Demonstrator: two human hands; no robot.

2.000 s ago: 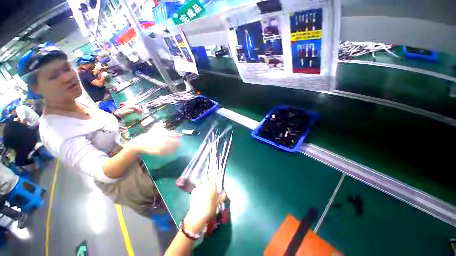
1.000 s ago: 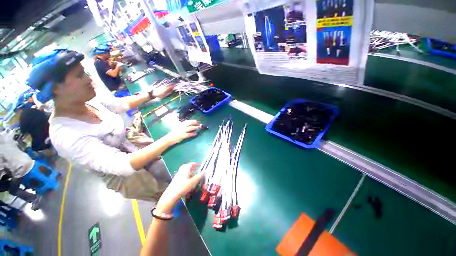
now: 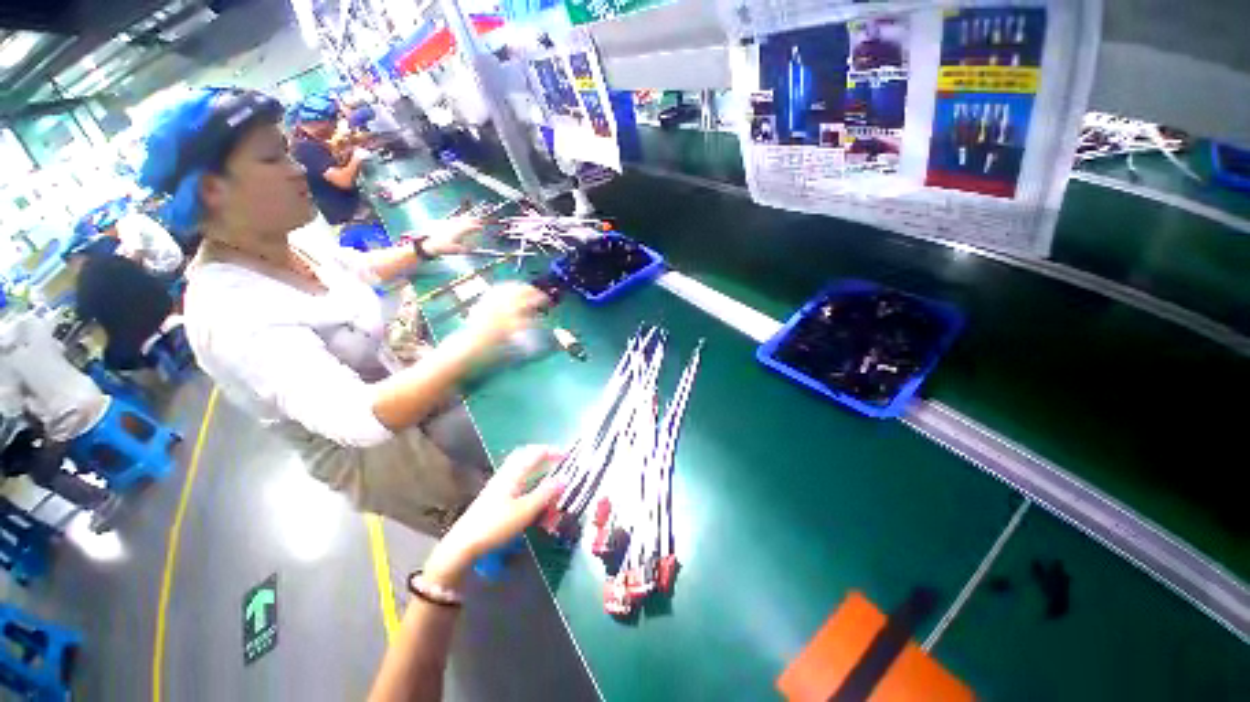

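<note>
A bundle of white-sleeved wire harnesses (image 3: 662, 466) lies fanned out on the green mat, red plugs nearest me and thin wire ends pointing away. My left hand (image 3: 496, 518), with a bracelet at the wrist, is at the bundle's left edge. Its fingertips touch or almost touch the leftmost harnesses near their red plugs; the fingers are loosely bent and I see no clear grip. My right hand is out of the picture.
A blue bin of black parts (image 3: 864, 346) stands right of the bundle by the metal rail (image 3: 1069, 494). Another blue bin (image 3: 605, 266) is farther back. An orange board (image 3: 866, 661) is at the bottom. A coworker (image 3: 309, 329) works at left. Instruction sheets (image 3: 910, 124) hang above.
My left hand held the bundle raised two seconds ago; the bundle now lies on the mat, let go. The view has turned left. The coworker's near hand has moved.
</note>
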